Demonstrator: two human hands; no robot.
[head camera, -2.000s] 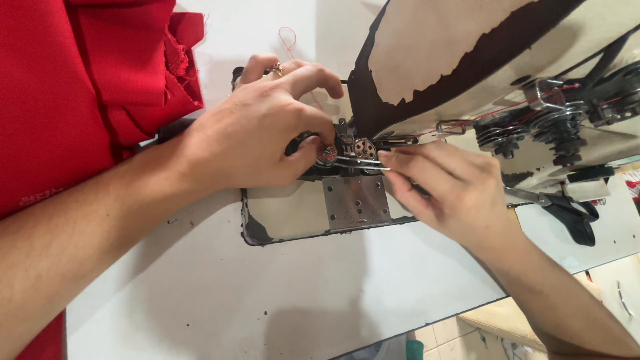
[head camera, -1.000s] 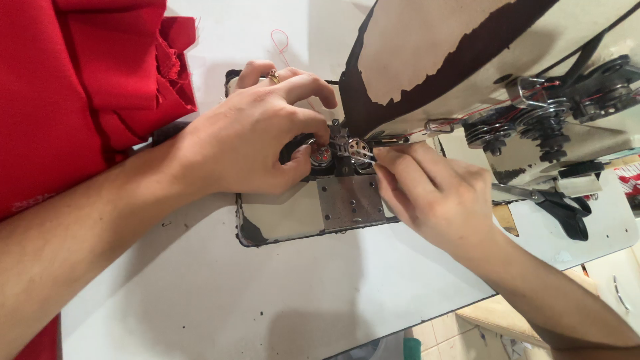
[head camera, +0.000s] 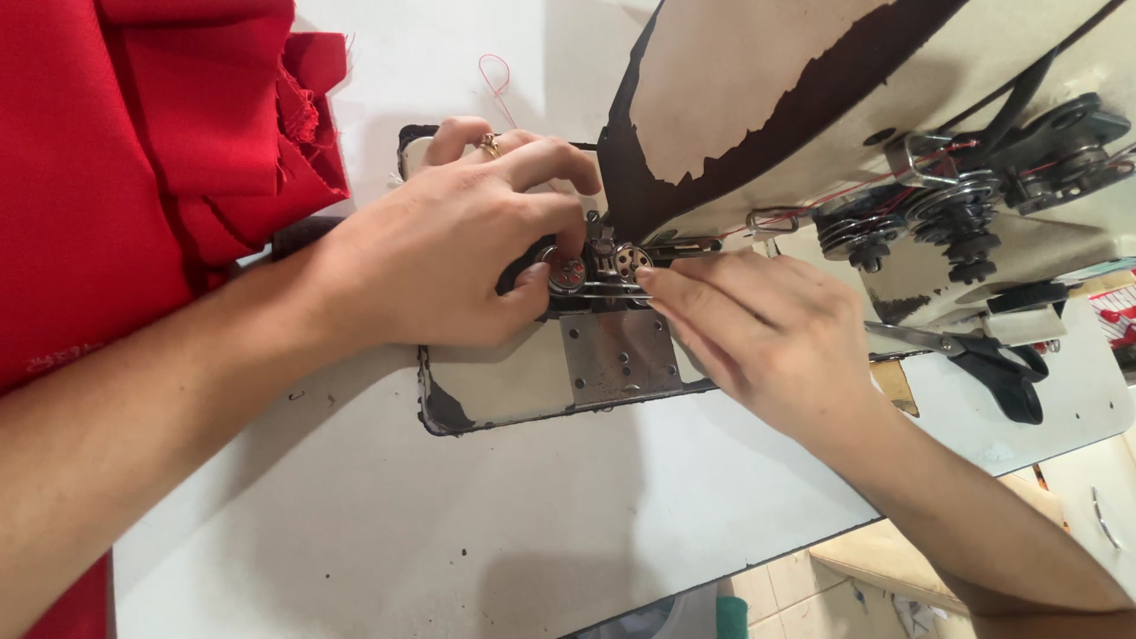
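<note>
A sewing machine's bed (head camera: 506, 373) lies across the middle of the head view, with a metal plate (head camera: 619, 355) set in it. My left hand (head camera: 453, 248), a ring on one finger, rests over the bed with thumb and index finger at a metal bobbin with red thread (head camera: 566, 273). Beside that, to the right, a second perforated metal bobbin (head camera: 632, 261) shows near the needle area. My right hand (head camera: 754, 319) pinches thin metal prongs (head camera: 612, 290), like tweezers, whose tips reach left toward the red-threaded bobbin. Whether my left fingers grip the bobbin is unclear.
Red fabric (head camera: 80, 177) lies at the left. Black-handled scissors (head camera: 994, 364) lie right of my right hand. The machine's thread tension discs (head camera: 945, 217) carry red thread at the upper right. A loop of red thread (head camera: 495, 75) rests on the white tabletop (head camera: 399, 532).
The metal prongs in my right hand, shorter in view and angled a second ago, now stretch further left past the perforated bobbin. My left hand has stayed at the red-threaded bobbin.
</note>
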